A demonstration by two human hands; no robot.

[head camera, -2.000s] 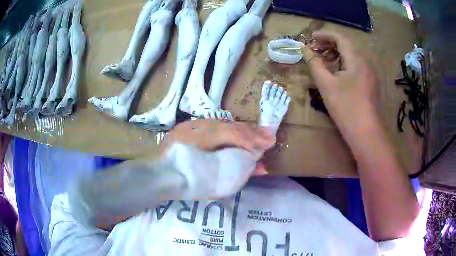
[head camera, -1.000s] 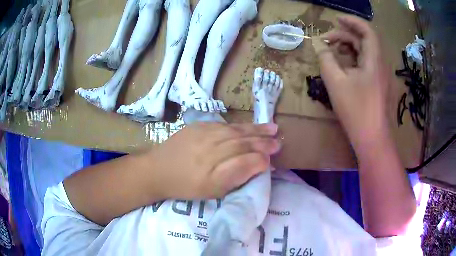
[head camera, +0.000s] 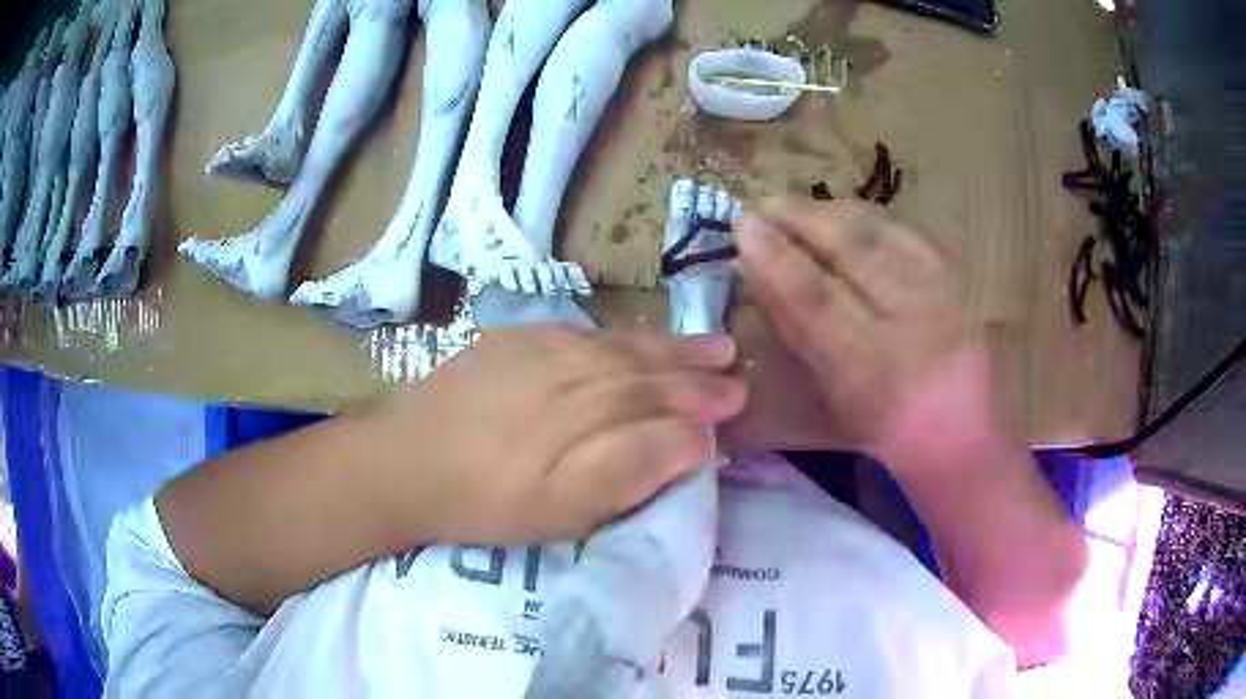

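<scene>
A grey-white figure leg (head camera: 635, 567) lies across my lap with its foot (head camera: 700, 294) up on the cardboard, toes pointing away. My left hand (head camera: 574, 430) is closed over the leg near the ankle. A black strap (head camera: 700, 257) lies across the foot behind the toes. My right hand (head camera: 854, 301), slightly blurred, has its fingertips at the right side of the foot, touching or very near the strap's end. Whether it pinches the strap is hidden. The white glue dish (head camera: 746, 104) stands behind the foot with a pale stick (head camera: 793, 85) across it.
Several moulded legs (head camera: 472, 150) lie at the centre left, and a row of more legs (head camera: 96, 150) at the far left. Loose black straps (head camera: 881, 178) lie beyond my right hand, more (head camera: 1120, 246) near the right edge beside a white scrap (head camera: 1120, 120). A dark slab (head camera: 957, 11) is at the back.
My right hand has left the stick resting across the dish and moved down to the foot. A black strap now lies on the foot. My left hand still holds the leg.
</scene>
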